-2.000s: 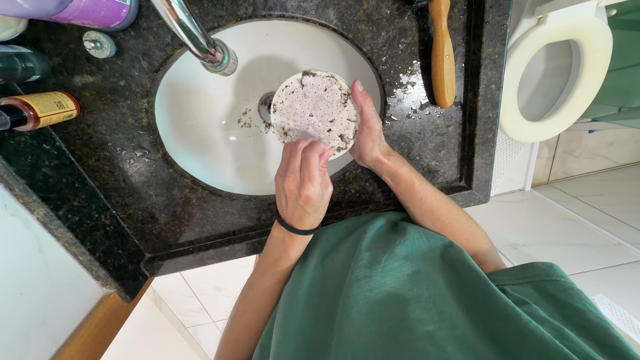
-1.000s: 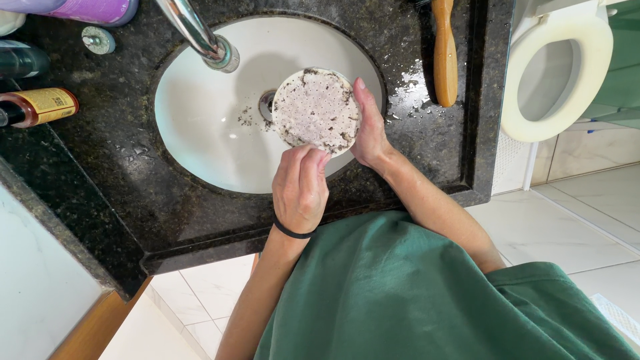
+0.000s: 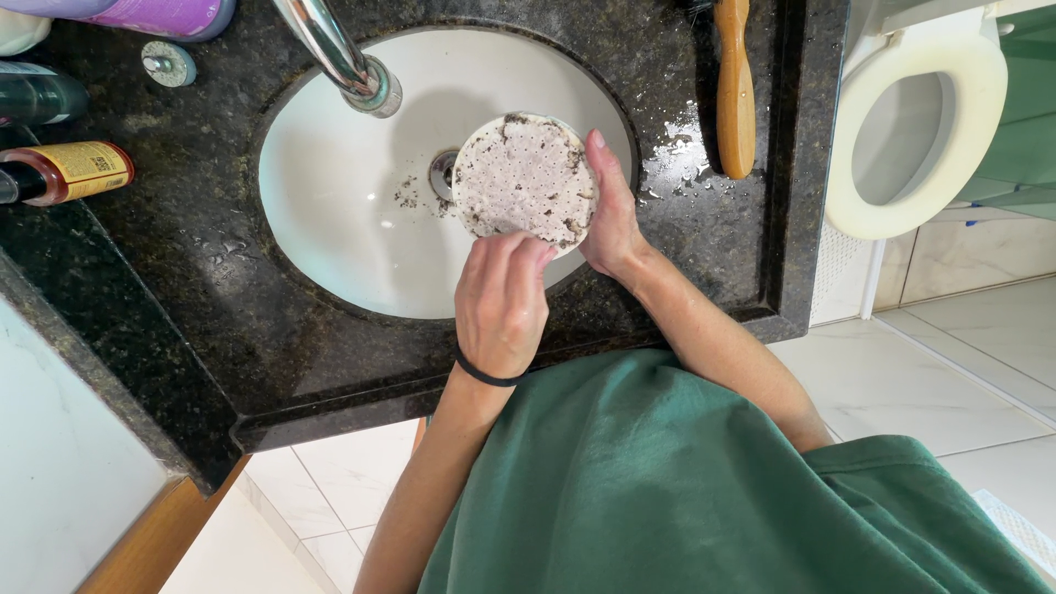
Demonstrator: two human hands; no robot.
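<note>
A round, pale disc dotted with small holes [image 3: 525, 180], like a shower head's face plate, is over the white oval sink [image 3: 330, 247]. Dark grime clings to its face, mostly near the rim. My right hand [image 3: 615, 206] grips it from the right, thumb along the edge and the other fingers hidden beneath. The bent fingers of my left hand [image 3: 503, 301] touch its lower edge; whether they pinch anything is hidden. Dark crumbs [image 3: 410, 194] lie in the basin beside the metal drain [image 3: 444, 174], which the disc partly covers.
A chrome faucet [image 3: 351, 70] reaches over the sink from above. On the wet dark stone counter [image 3: 206, 272], a wooden-handled brush [image 3: 734, 107] lies right, and an amber bottle [image 3: 78, 172], other bottles and a small round-based item [image 3: 168, 64] stand or lie left. A toilet seat [image 3: 854, 165] is far right.
My left hand's fingers have shifted slightly along the disc's lower edge. My right hand still holds the disc in about the same place over the sink.
</note>
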